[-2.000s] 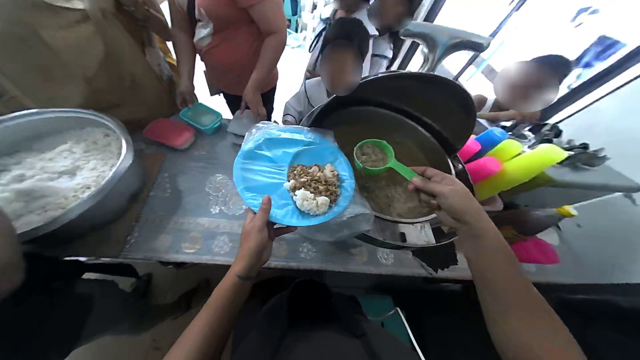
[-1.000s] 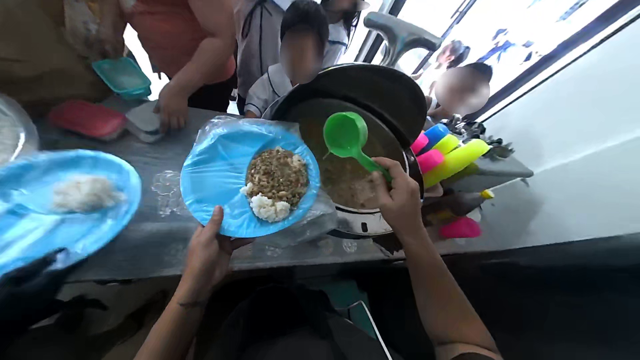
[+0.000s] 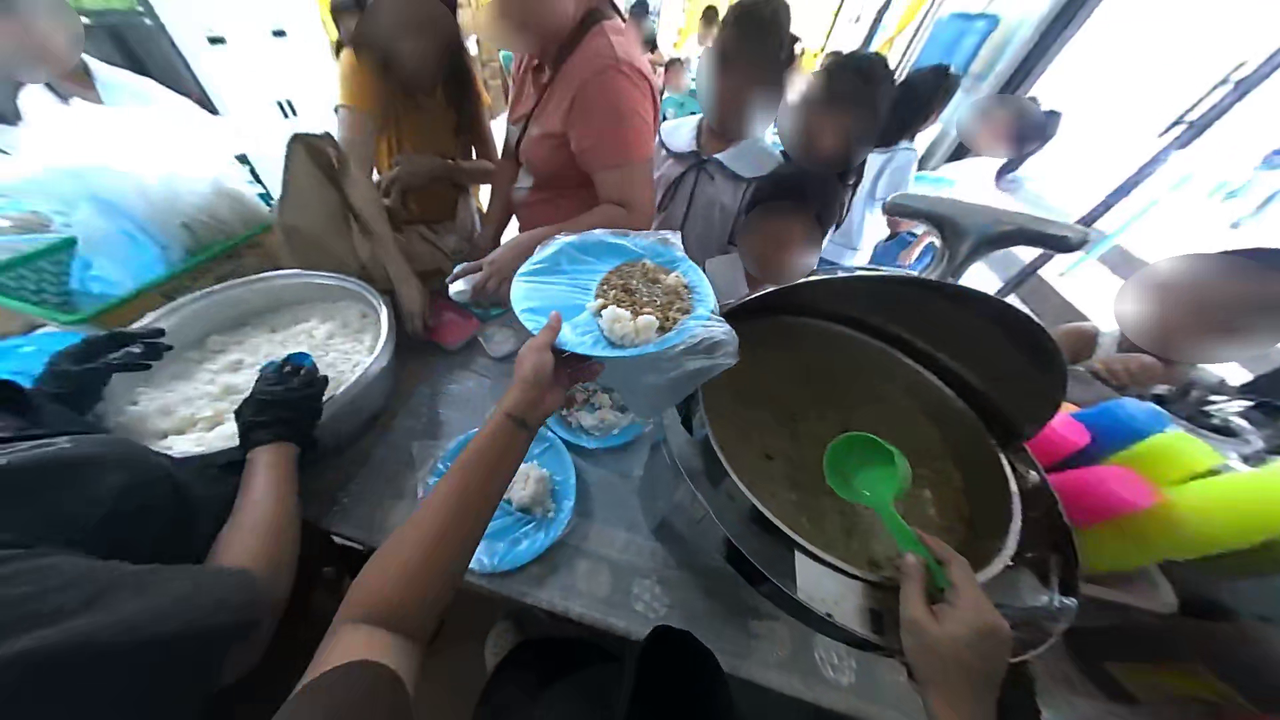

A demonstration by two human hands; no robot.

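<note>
My left hand [image 3: 548,370] grips the edge of a blue plate [image 3: 560,290] wrapped in clear plastic, raised above the table. Rice and a brown, grainy food [image 3: 645,290] lie on that plate. My right hand [image 3: 955,620] is closed on the handle of a green plastic ladle [image 3: 868,470], whose bowl is over a large metal pot [image 3: 780,440] of brownish food. Below my left hand, two more blue plates [image 3: 555,515] [image 3: 600,437] rest on the table, both with rice on them.
At left, a co-worker's black-gloved hands [image 3: 284,400] are at a big metal basin [image 3: 375,345] of rice. The pot's dark lid [image 3: 960,340] stands behind it. Bright plastic cups [image 3: 1110,490] lie at right. Several people stand across the table [image 3: 640,590].
My left hand has moved the filled plate forward, away from me. The green ladle, holding food two seconds ago, is now low over the pot. The view has swung widely.
</note>
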